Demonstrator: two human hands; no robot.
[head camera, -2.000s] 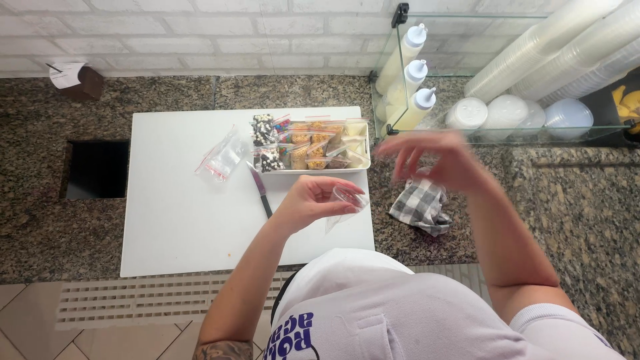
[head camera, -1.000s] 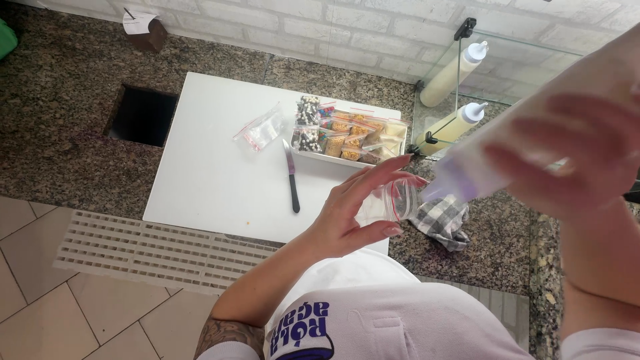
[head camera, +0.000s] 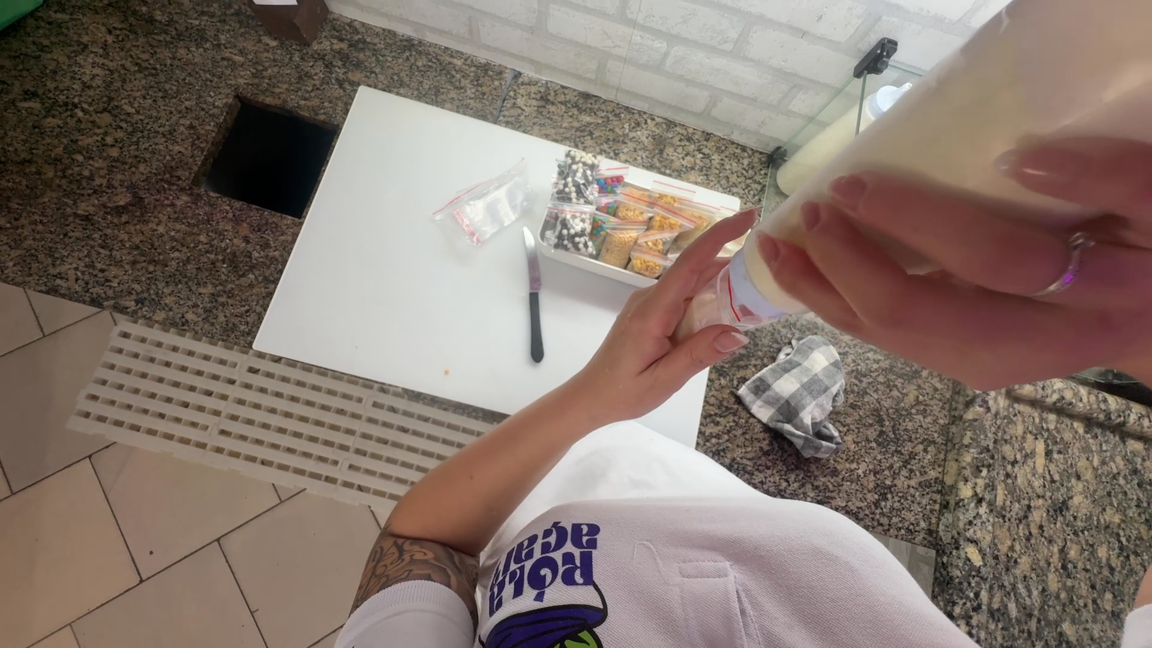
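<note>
My right hand (head camera: 972, 261) grips a large squeeze bottle (head camera: 981, 117) of pale cream content, tilted with its cap end down and to the left. My left hand (head camera: 661, 328) holds a small clear zip bag (head camera: 711, 310) with a red line around the bottle's cap end, so the nozzle is inside or hidden by the bag. Past my left hand, a white tray (head camera: 594, 265) holds several filled zip bags of toppings (head camera: 630, 220). Left of the tray lie clear zip bags (head camera: 490, 205) with red seals, and a knife (head camera: 535, 306) with a black handle, all on the white board (head camera: 387, 270).
A checked cloth (head camera: 796, 396) lies crumpled on the granite counter (head camera: 882, 423) at the right. Another squeeze bottle (head camera: 828, 144) stands behind glass near the brick wall. A square opening (head camera: 270, 157) is cut in the counter at the left, beside a dark holder (head camera: 292, 18).
Two seconds ago my right hand held no bottle; one second ago it held the squeeze bottle near the bag. Now the bottle's cap end meets the bag's mouth. The view has shifted.
</note>
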